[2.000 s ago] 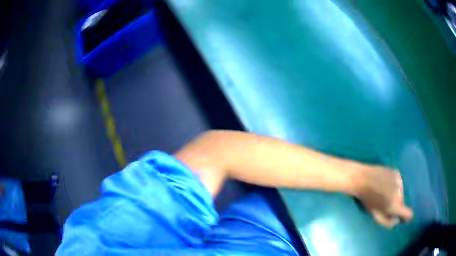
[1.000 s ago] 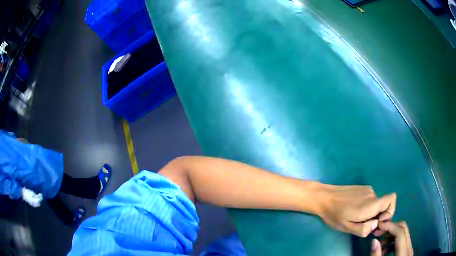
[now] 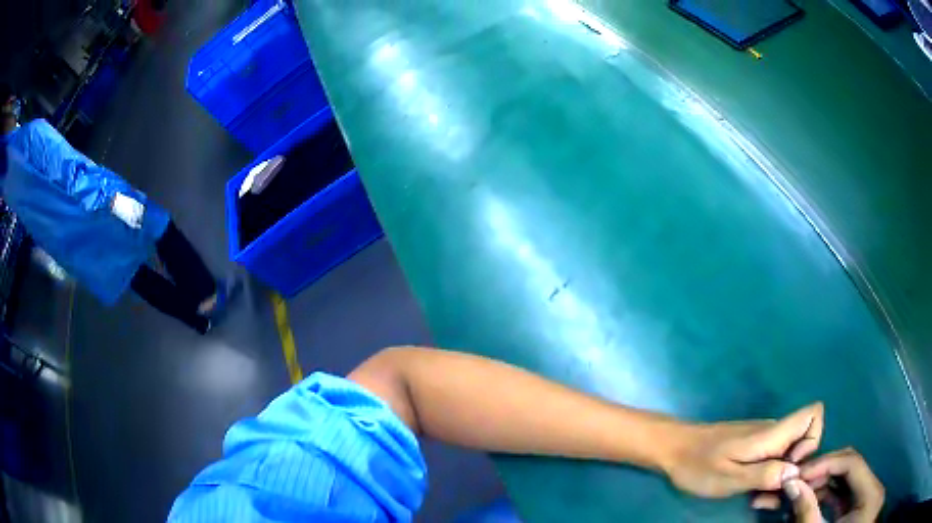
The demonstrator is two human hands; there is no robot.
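Note:
My left hand (image 3: 731,457) reaches over the green bench mat (image 3: 491,143) at the lower right, with fingers curled and thumb and fingertips together. My right hand (image 3: 843,484) is partly cut off by the bottom edge. Its fingertips meet those of my left hand just above the mat. If anything small is pinched between the fingertips, it is too small or hidden to make out. A dark-bordered panel (image 3: 738,16) with a small yellow tab lies at the top right, cut by the top edge, far from both hands.
Blue bins (image 3: 307,240) stand on the grey floor left of the bench, one holding a pale item. A person in a blue smock (image 3: 77,220) is in the aisle at the left. A raised seam (image 3: 807,209) curves along the bench's right part.
My right hand has come into view and its fingertips touch my left hand's. The view has shifted, showing more of the panel, the bins and the person, whose legs and position have changed.

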